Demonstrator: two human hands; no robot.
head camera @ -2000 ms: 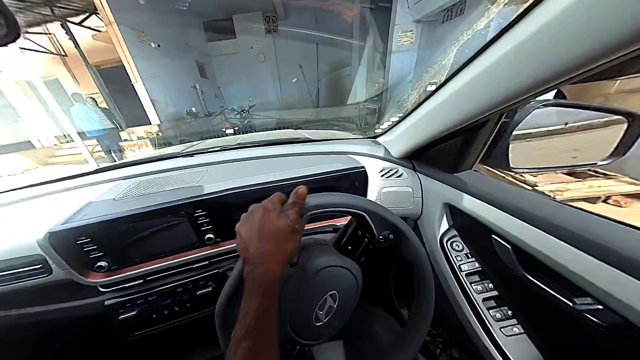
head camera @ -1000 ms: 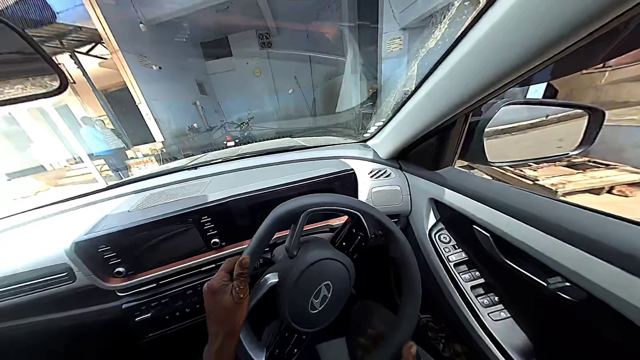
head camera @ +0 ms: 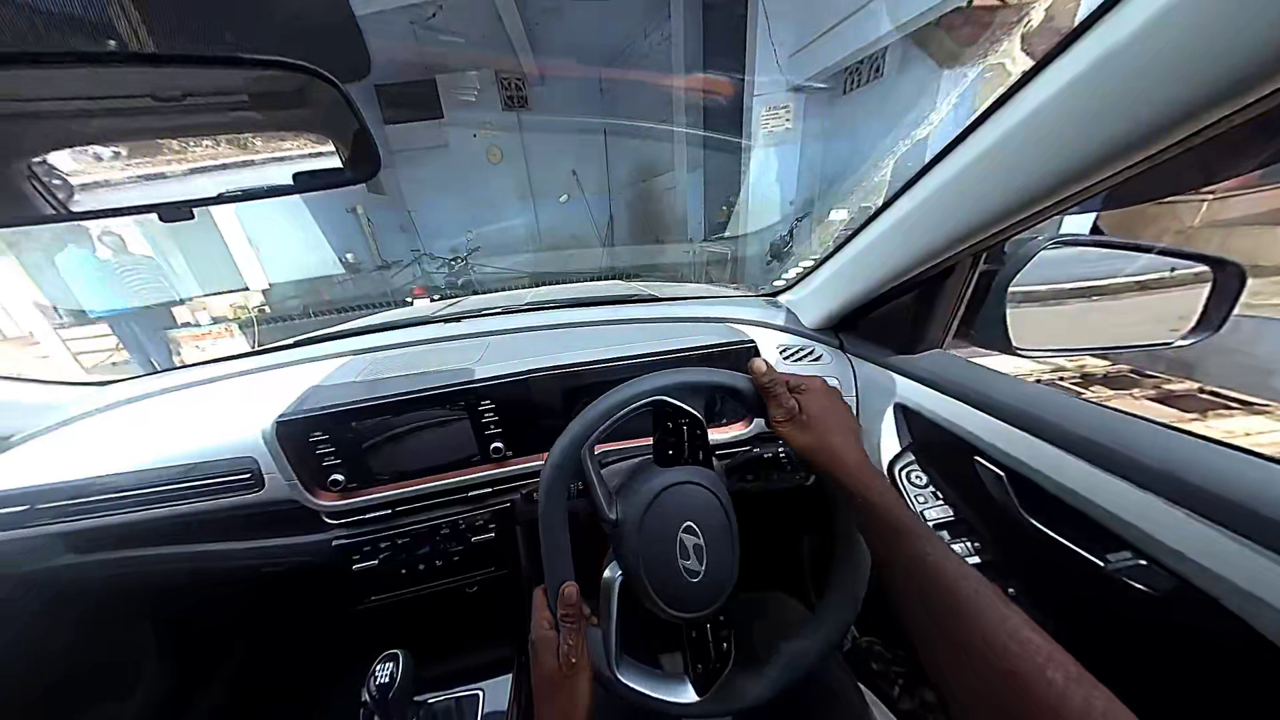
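A dark Hyundai steering wheel (head camera: pixel 568 470) stands turned, its emblem and spokes tilted. My left hand (head camera: pixel 562 640) grips the rim at its lower left, thumb lying along the front. At the upper right of the rim is my right hand (head camera: pixel 805 415), its fingers wrapped over the top and its thumb raised at the edge. Left of the wheel, the gear lever knob (head camera: pixel 385 680) has no hand on it. Behind the wheel, the instrument display is partly hidden by the rim.
A dark centre screen (head camera: pixel 420 445) spans the dashboard. The rear-view mirror (head camera: pixel 190 190) hangs upper left; a side mirror (head camera: pixel 1105 300) is at right. Beyond the windshield are a pale blue wall (head camera: pixel 540 180), a bicycle or motorcycle (head camera: pixel 455 265) and people (head camera: pixel 125 285) standing at left.
The wheel has rotated between frames. My right hand now grips its upper right, where no hand was one second ago. My left hand remains at the lower left. The view has swung left.
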